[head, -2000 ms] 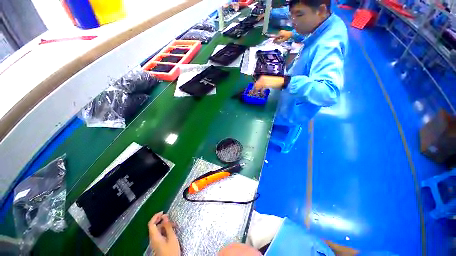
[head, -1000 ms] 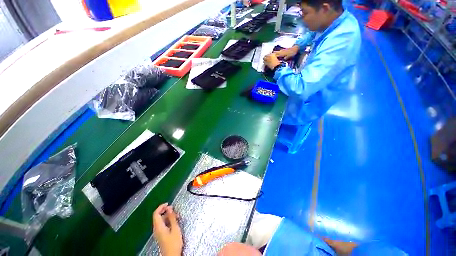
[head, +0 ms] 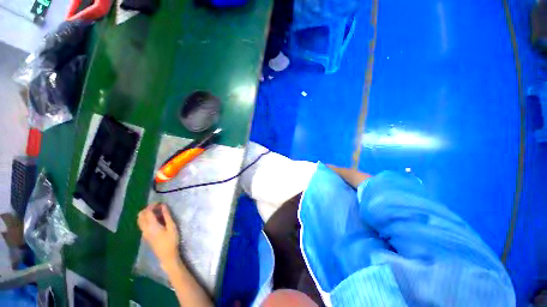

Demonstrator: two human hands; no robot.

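The orange-and-black electric screwdriver (head: 181,164) lies on the silvery bubble-wrap mat (head: 201,207). Its thin black cord loops over the mat to the bench edge. My left hand (head: 159,231) is at the mat's left edge, below the screwdriver, palm up with fingers loosely curled and nothing visible in it. A round dark dish (head: 201,111) sits beyond the screwdriver tip. A black housing (head: 108,168) with a pale cross-shaped patch lies on another sheet to the left. My right hand (head: 351,175) is partly seen beside my blue smock, its fingers hidden.
Crumpled clear plastic bags (head: 45,222) lie along the bench's far left, one bag (head: 55,90) with black contents. A red-orange tray (head: 90,9) is cut off at the top. A blue stool (head: 324,39) stands on the blue floor (head: 444,78) right of the bench.
The view has swung down and right, showing more of my lap and right sleeve. The neighbouring worker is out of view. The screwdriver still lies on the mat; my left hand stays beside it.
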